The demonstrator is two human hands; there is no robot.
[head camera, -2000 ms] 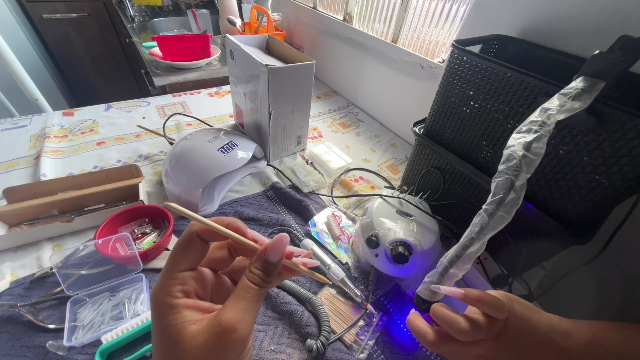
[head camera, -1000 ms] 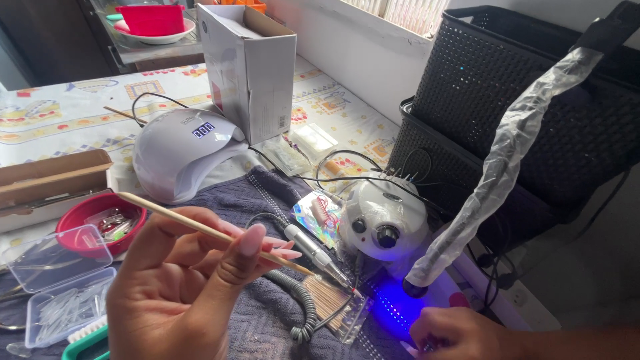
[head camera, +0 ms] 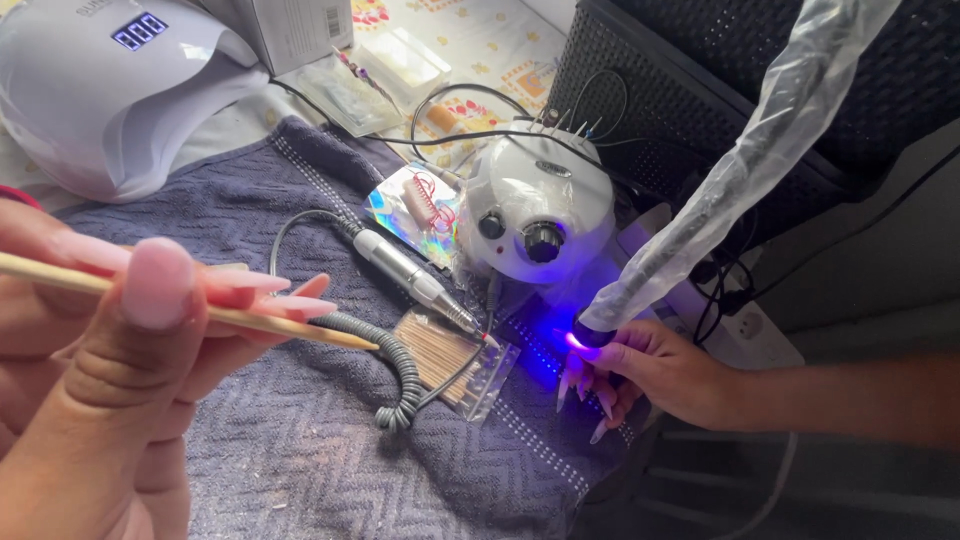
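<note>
Close to the camera at the left, my left hand (head camera: 112, 382) pinches a pointed wooden stick (head camera: 315, 328) between thumb and fingers, its tip toward the right. My right hand (head camera: 664, 367) has its thumb under the glowing violet head (head camera: 594, 330) of a small lamp on a plastic-wrapped flexible arm (head camera: 720, 187). Its long-nailed fingers hang below, apart, with nothing seen in them. Between the hands, a silver nail drill handpiece (head camera: 409, 274) lies with its tip over a clear bag of wooden sticks (head camera: 439, 360). The white drill control unit (head camera: 536, 202) stands behind, beside my right hand.
A dark towel (head camera: 315, 457) covers the near table. A white nail lamp (head camera: 112, 97) stands at the upper left, near a box (head camera: 300, 34). Foil packaging (head camera: 416, 206) lies beside the control unit. Black baskets (head camera: 645, 90), loose cables and a power strip (head camera: 757, 337) are at the right.
My right hand has moved from the lamp head to lower down, then back with its thumb beneath it. My left hand keeps holding the stick. The view has moved closer.
</note>
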